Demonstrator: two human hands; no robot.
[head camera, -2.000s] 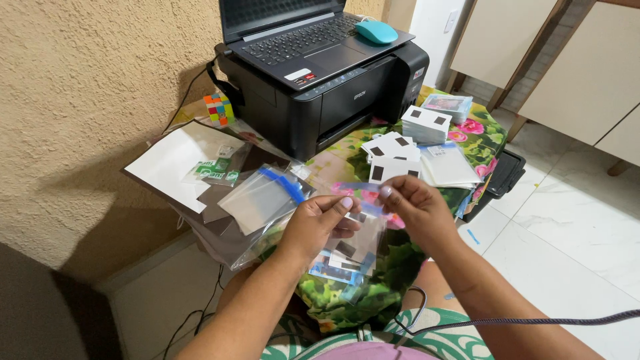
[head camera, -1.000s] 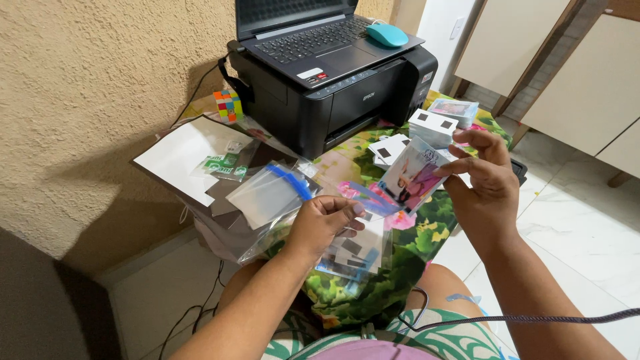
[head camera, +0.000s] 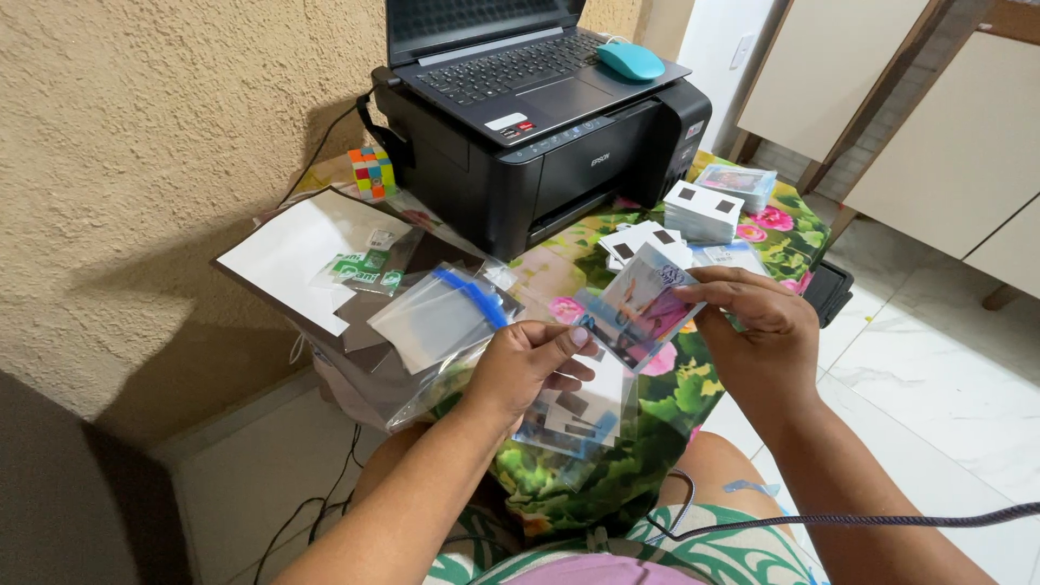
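Between the thumb and fingers of my right hand is a printed photo card, tilted, its picture side toward me. My left hand pinches the edge of a clear plastic piece, probably a sleeve, at the card's lower left; where one ends and the other begins is hard to tell. Below the hands, white cards with dark squares lie in clear plastic on the floral tablecloth. Behind the held card are loose white cards with dark squares and a thick stack of the same.
A black Epson printer carries an open laptop and a turquoise mouse. Left are a puzzle cube, white paper and clear bags with a blue strip. Wrapped photo cards stand back right. A cord crosses my right forearm.
Two seconds ago both hands were close together at a clear and bluish plastic piece. The right hand then lifted a photo card up; now that card is lower, close to the left hand.
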